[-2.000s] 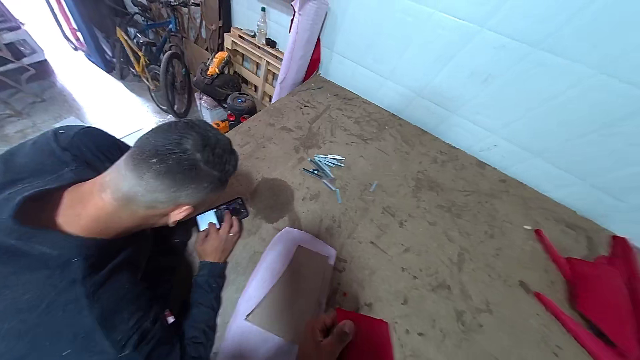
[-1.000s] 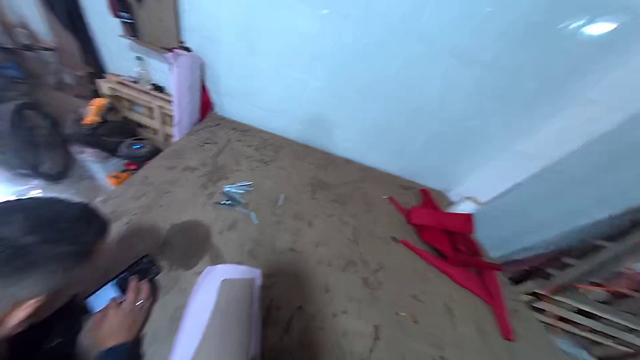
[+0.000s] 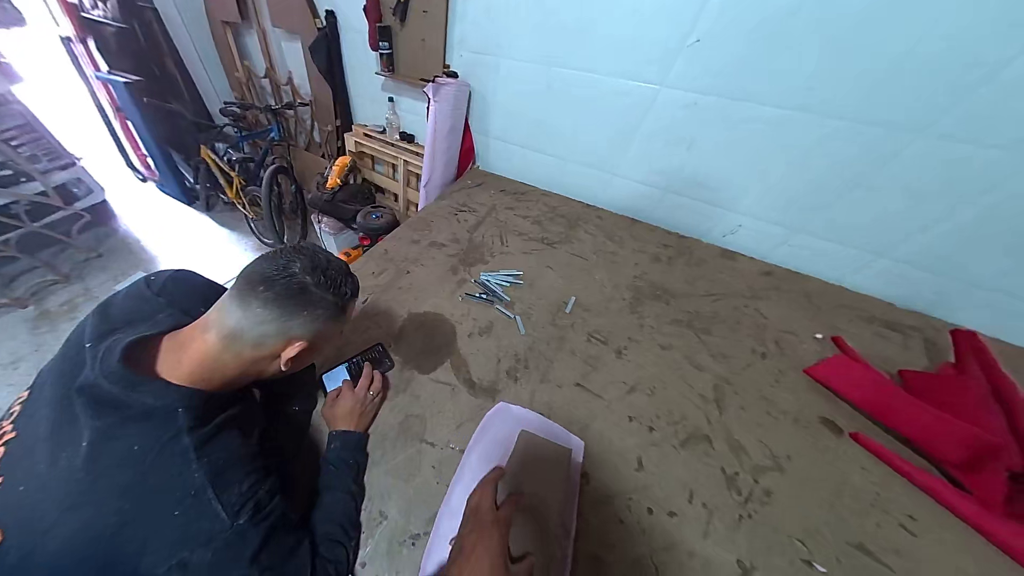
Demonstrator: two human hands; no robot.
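My left hand [image 3: 490, 524] reaches in from the bottom edge, fingers apart, over a flat brown panel [image 3: 542, 480]. The panel lies on a larger pale pink piece with a rounded top [image 3: 466, 488], which looks like foam or padded material. The hand's lower part is cut off by the frame. My right hand is out of view. Ahead of the pink piece, a loose group of small grey metal-looking strips [image 3: 498, 288] rests on the brown work surface [image 3: 680, 384]. One more strip [image 3: 570, 304] lies apart to their right. Red fabric pieces [image 3: 920, 408] are heaped at the right.
Another person [image 3: 200, 416] leans over the table's left side, one hand on a phone [image 3: 358, 368]. A pale wall [image 3: 720, 120] borders the table's far edge. Beyond the far left corner stand a pink roll [image 3: 445, 136], a wooden pallet-like rack [image 3: 388, 160] and bicycles [image 3: 256, 184].
The red piece beside my left hand two seconds ago no longer shows there. My left hand, out of view one second ago, is back over the panel. The view swung right, then back.
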